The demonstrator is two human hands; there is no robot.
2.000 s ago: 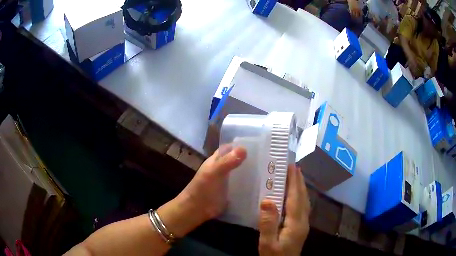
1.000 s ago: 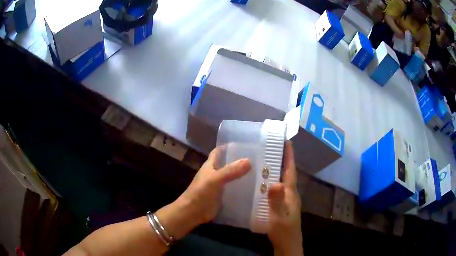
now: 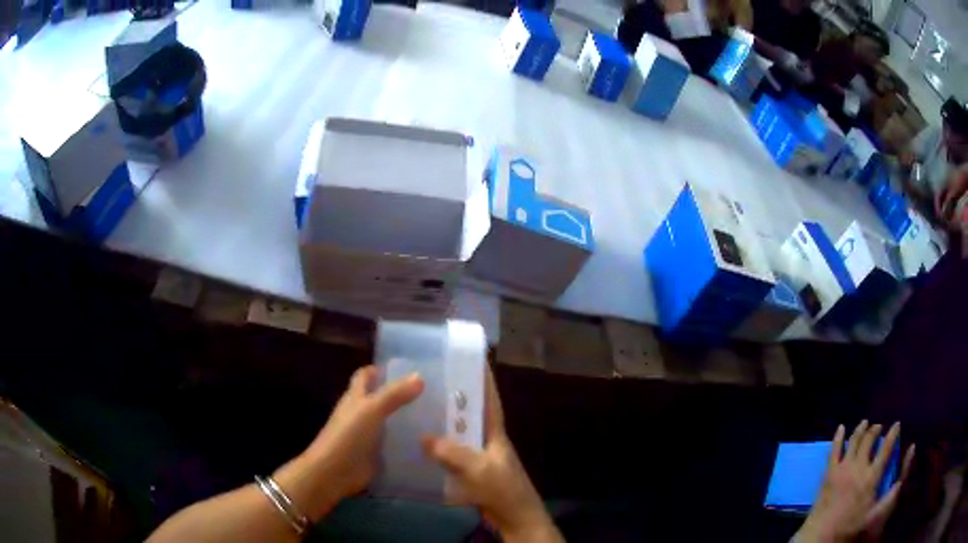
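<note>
A frosted housing [image 3: 407, 445] with a white ribbed-edge base [image 3: 465, 366] is held in front of the table edge. Two small round brass-coloured spots show on the base's edge. My left hand [image 3: 356, 430], with a metal bangle at the wrist, holds the frosted side, thumb on top. My right hand [image 3: 483, 472] holds the white base side, fingers behind it. The housing is slightly blurred. An open product carton [image 3: 387, 217] with pale grey interior stands just beyond it on the table.
An outline-print carton [image 3: 536, 233] stands right of the open carton. A large blue carton [image 3: 706, 265] is further right. A black-lined container [image 3: 157, 90] and a box [image 3: 80, 170] are at left. Another person's hand [image 3: 858, 477] is on a blue-faced box [image 3: 798, 475]. The white table [image 3: 244, 202] has a rough wooden edge.
The view has turned right, so the table and cartons appear further left. The housing is now lower in view, clear of the cartons. Another person's hand and blue-faced box have appeared at lower right.
</note>
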